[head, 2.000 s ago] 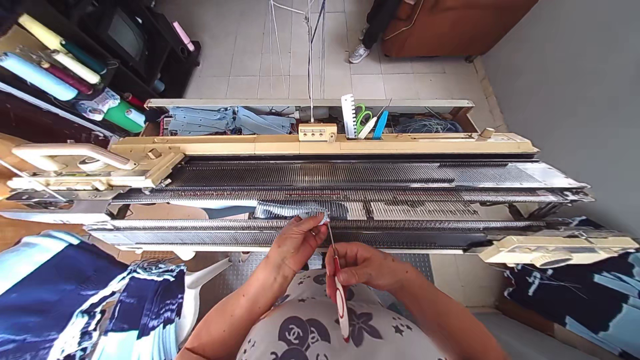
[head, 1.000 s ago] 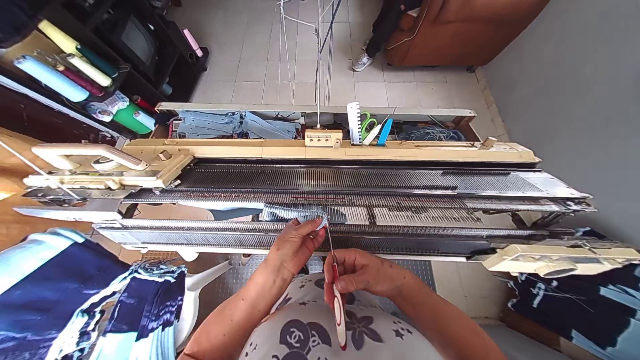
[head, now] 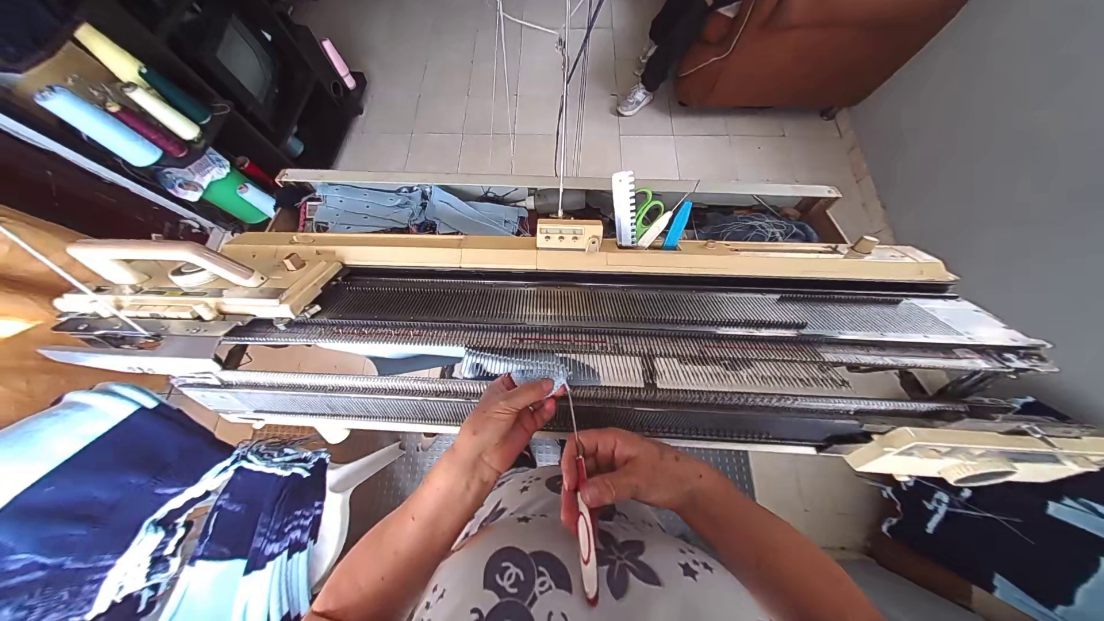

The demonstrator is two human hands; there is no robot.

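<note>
A piece of light blue knitted fabric [head: 504, 362] lies across the gap between the two needle beds of a knitting machine [head: 483, 252]. My left hand [head: 509, 418] pinches the fabric's near right edge between thumb and fingers. In my right hand [head: 617, 474] is a hooked or latch-type hand tool [head: 586, 543] with a red and white handle; its thin metal shaft points up to the edge at my left fingertips. Whether the tip sits in a stitch cannot be told. The front needle bed [head: 690, 420] runs just beyond my hands.
A carriage [head: 198, 280] sits at the machine's left end, another [head: 975, 457] at the front right. Green-handled scissors [head: 647, 211] stand in the rear ledge. Yarn strands [head: 562, 129] hang over the middle. Dark blue knitted pieces [head: 112, 492] lie at left. A person's shoe [head: 636, 99] shows beyond.
</note>
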